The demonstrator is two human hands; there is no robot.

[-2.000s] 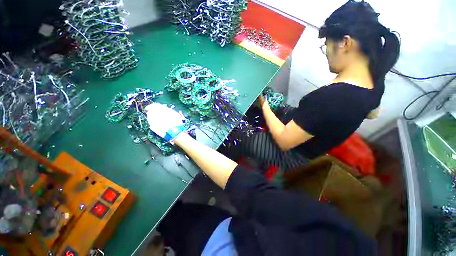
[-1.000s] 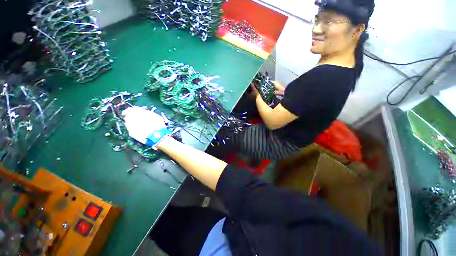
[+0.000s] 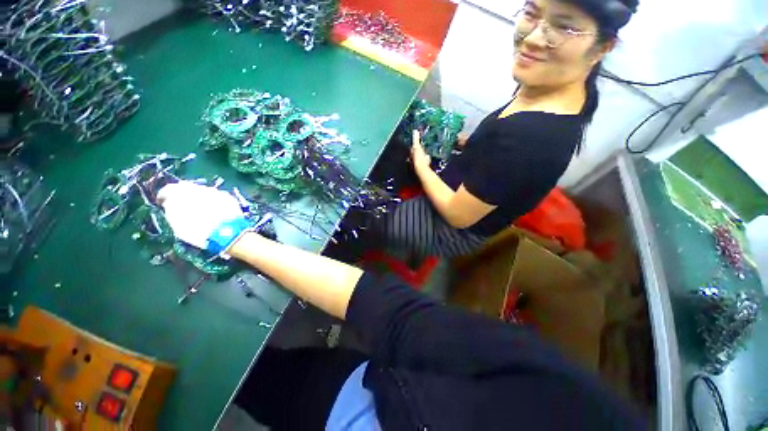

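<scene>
My right hand (image 3: 202,216), in a white glove with a blue band at the wrist, rests on a small group of green ring boards (image 3: 109,202) with wires on the bench. Its fingertips are over the rings and wires; whether they grip one cannot be told. A larger pile of green ring boards (image 3: 274,151) with dark wire leads lies just behind and to the right of my hand. My left hand is out of the picture.
The orange test fixture (image 3: 84,362) with two red switches is cut off at the lower left. Wired board stacks (image 3: 63,67) stand at the back left. A red tray (image 3: 387,32) lies at the back. A person in black (image 3: 522,160) sits right of the bench, holding green boards (image 3: 438,126).
The view has swung right, so the bench and fixture sit further left in the picture. My right hand stays at the small group of boards. The neighbouring person has turned their head towards me.
</scene>
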